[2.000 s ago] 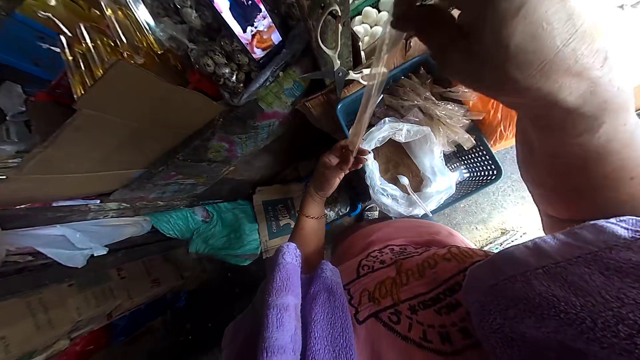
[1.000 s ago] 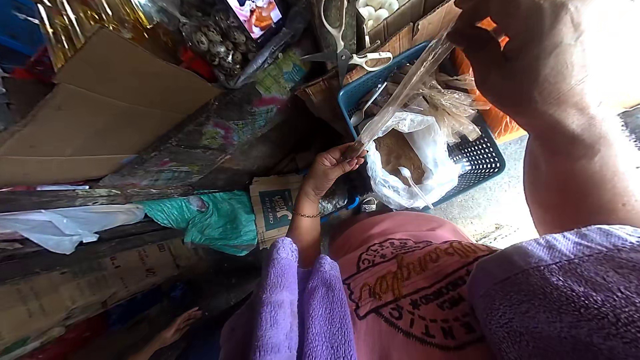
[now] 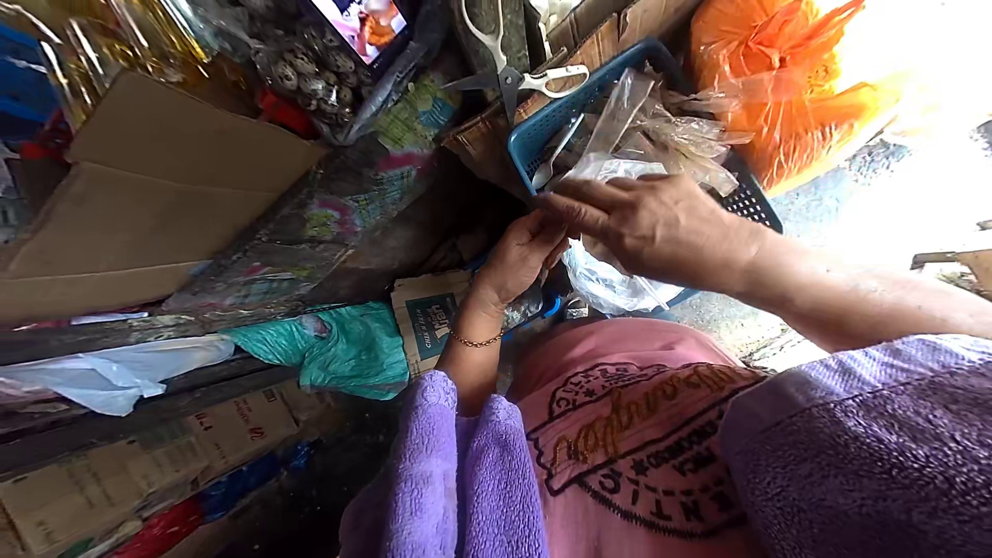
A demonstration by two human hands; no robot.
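My left hand (image 3: pixel 519 260) and my right hand (image 3: pixel 659 225) meet over the near left side of a blue plastic basket (image 3: pixel 756 194). Their fingertips touch, and a clear narrow plastic bag (image 3: pixel 620 116) rises from behind them; how much of it each hand pinches is hidden. Behind my right hand lies a white plastic bag (image 3: pixel 604 283), its contents covered from view. Crumpled clear plastic bags (image 3: pixel 682 143) fill the far part of the basket, and a white plastic spoon (image 3: pixel 554 155) leans at its left side.
White-handled scissors (image 3: pixel 508 77) lie beyond the basket. An orange plastic bag (image 3: pixel 783 93) stands right of it. At left are a cardboard flap (image 3: pixel 170 163), bagged quail eggs (image 3: pixel 314 77) and a lit screen (image 3: pixel 364 27). A green plastic bag (image 3: pixel 353 349) hangs near a cardboard box (image 3: pixel 426 318).
My right hand has come down from the upper right to my left hand, and now covers much of the white bag. The clear narrow bag is no longer stretched between the hands.
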